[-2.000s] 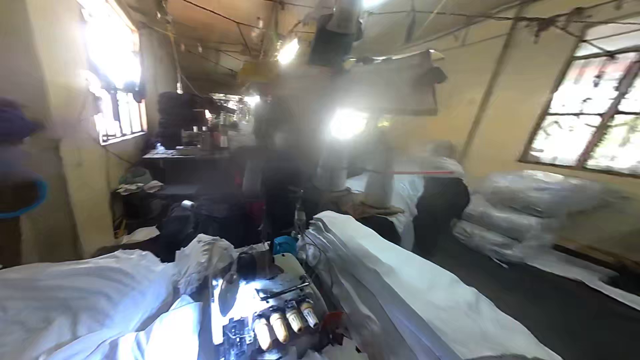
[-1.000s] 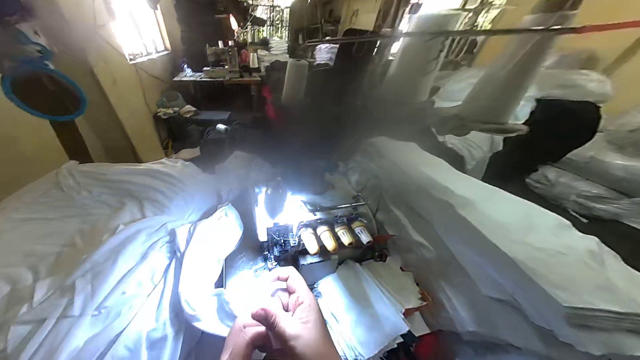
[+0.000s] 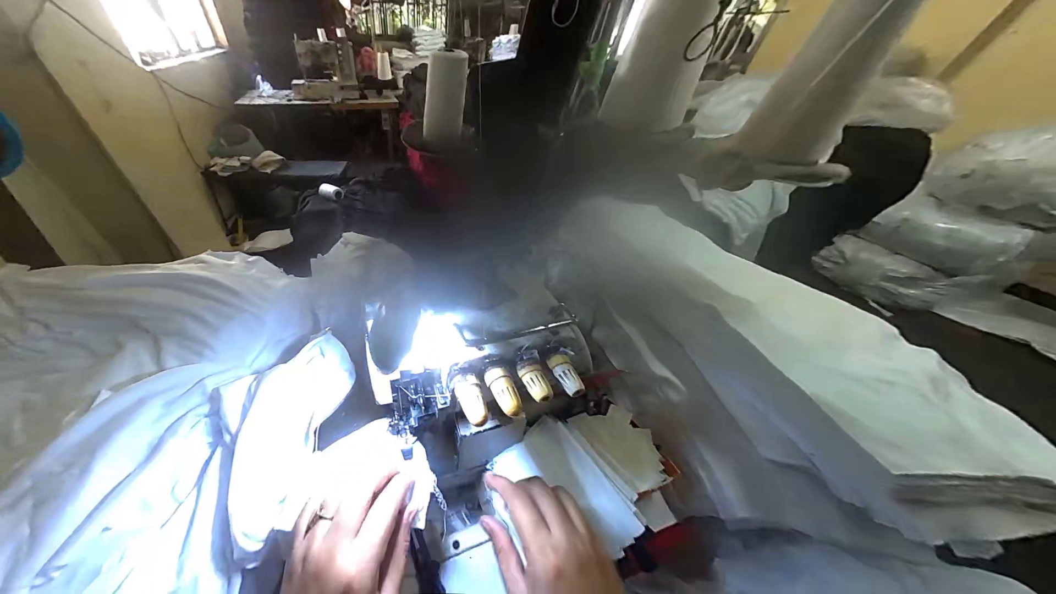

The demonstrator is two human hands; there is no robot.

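My left hand, with a ring on one finger, presses flat on white fabric just in front of the needle area of a serger sewing machine. To its right, my right hand has its fingertips at the edge of a stack of white fabric pieces; whether it grips one cannot be told. Several yellowish tension dials stand in a row on the machine, above the hands. A bright lamp glow washes out the part left of the dials.
White cloth is heaped at the left. Layered white fabric lies along the right. Plastic-wrapped bundles are piled at far right. Behind stand a table with a sewing machine and a white roll in a red bin.
Two seconds ago neither hand was in view; one second ago one hand was plainly visible near the needle area. Now both hands are at the machine's front. The view has tilted down.
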